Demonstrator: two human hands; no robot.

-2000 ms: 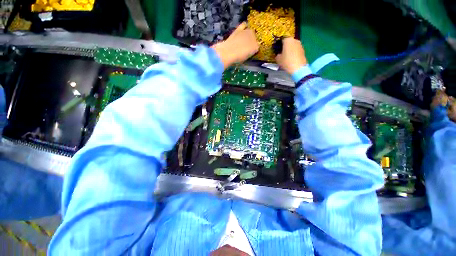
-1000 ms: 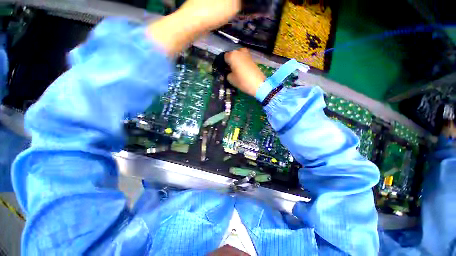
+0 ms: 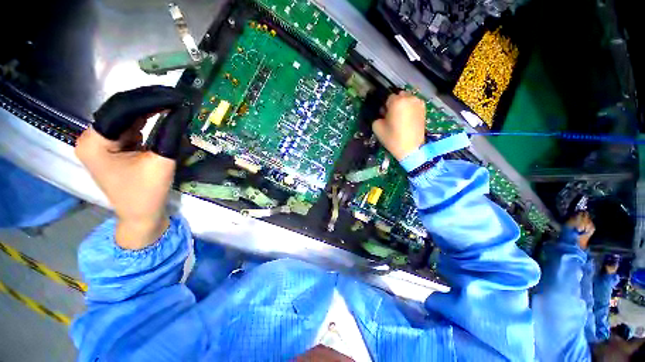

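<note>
A large green circuit board [image 3: 272, 113] with white-blue rows and a yellow block lies in a black carrier [image 3: 283, 223] in front of me. My left hand [image 3: 134, 152], with black finger coverings, is at the carrier's left edge. Its fingers are bent, and whether they grip the edge is unclear. My right hand [image 3: 401, 126], wearing a light blue wrist strap [image 3: 440, 150], is curled beyond the board's right side, near the carrier's far right corner. Its fingertips are hidden against the dark frame.
A second board [image 3: 382, 205] lies to the right, partly behind my right sleeve. A narrow green board [image 3: 311, 28] lies beyond the main one. Grey parts [image 3: 452, 25] and a yellow parts bin [image 3: 488, 74] are at the back. A neighbour's hand [image 3: 581, 228] is at right. Metal rail [image 3: 233, 237] runs nearest me.
The view has swung left. My hands have moved from the bins to the carrier, the left one down and left across the line. The bins now appear further right.
</note>
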